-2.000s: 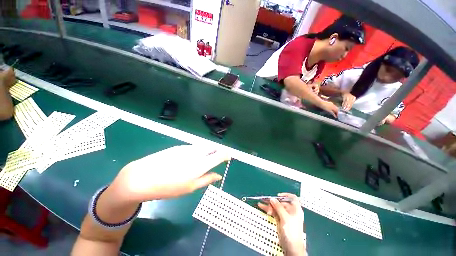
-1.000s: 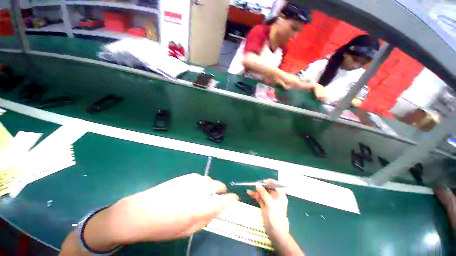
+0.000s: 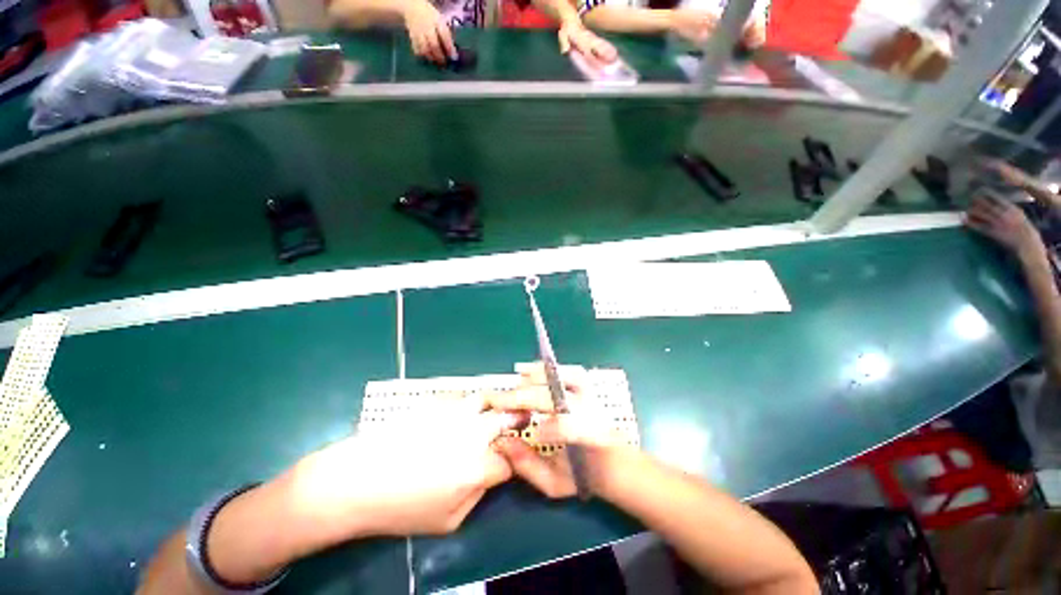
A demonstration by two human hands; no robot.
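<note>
The tweezers (image 3: 545, 339) are in my right hand (image 3: 599, 465) and point up and away, with a tiny pale ring at the tip. My left hand (image 3: 436, 471) is beside my right, fingertips close together or touching. Small yellowish marks show between the fingers; I cannot tell whether they belong to a held piece or to the sheet. The white sticker sheet (image 3: 390, 401), with rows of small marks, lies under both hands and is partly hidden by them.
A spare sheet (image 3: 692, 289) lies by the pale rail (image 3: 489, 265). Yellowish sheets (image 3: 26, 407) lie at the left. Black housings (image 3: 293, 226) sit on the green belt beyond. Plastic bags (image 3: 175, 67) and workers' hands are across it. Another worker's hand (image 3: 1001, 221) is at the right.
The view has tilted down and turned. My hands have come together over the sheet. The tweezers, earlier pointing left, now point away from me.
</note>
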